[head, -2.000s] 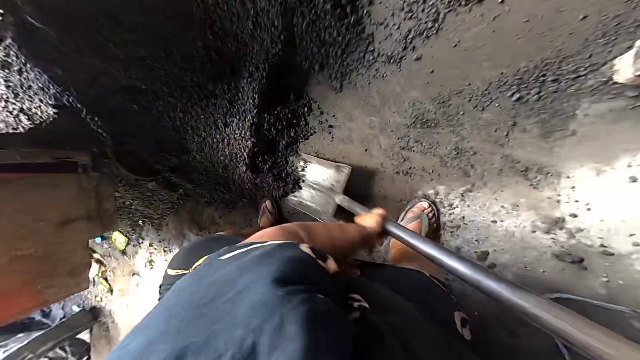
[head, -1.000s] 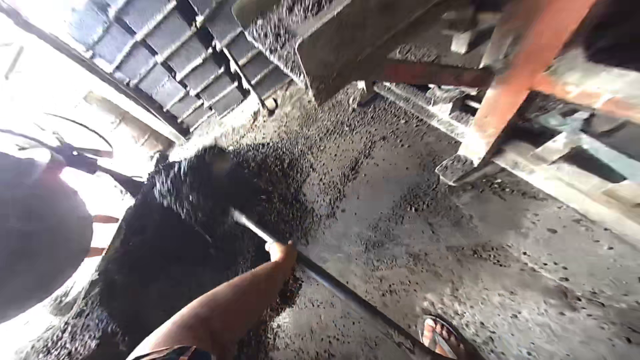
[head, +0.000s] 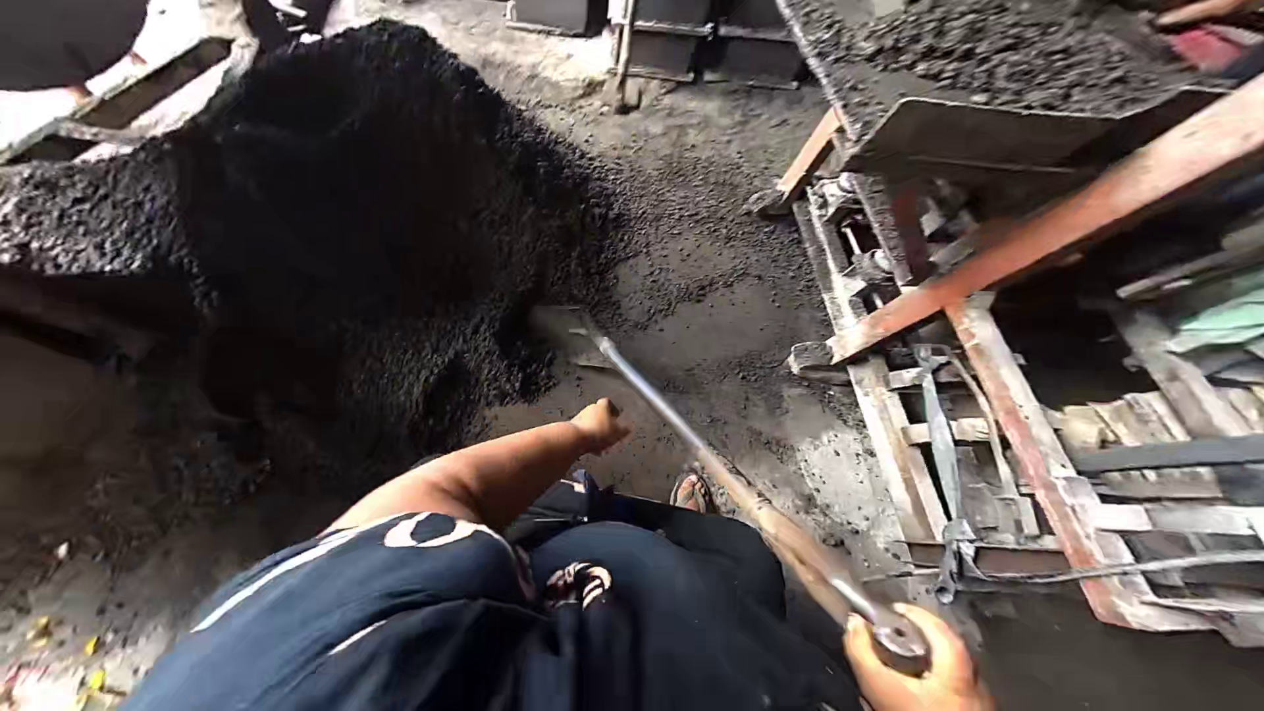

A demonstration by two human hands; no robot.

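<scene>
A shovel (head: 681,430) slants across the floor from the dark heap of gravelly mix (head: 395,217) towards my right side. Its flat blade (head: 565,331) lies at the heap's right edge, partly blurred. My right hand (head: 913,657) is wrapped round the handle's end at the lower right. My left hand (head: 599,427) is off the shaft, a little to its left and below the blade, with the fingers curled and nothing seen in them.
At the right stands a frame of red-painted beams (head: 1047,227) and wooden slats, with a metal tray (head: 978,133) of dark gravel above it. Dark blocks (head: 662,49) stand at the top. My sandalled foot (head: 693,491) is beside the shaft. Another person's hand (head: 1200,12) shows at the upper right.
My left hand, on the shaft in both earlier frames, has come off it. The shovel's blade, at the heap one second ago, is now low at the heap's edge. The view has turned strongly.
</scene>
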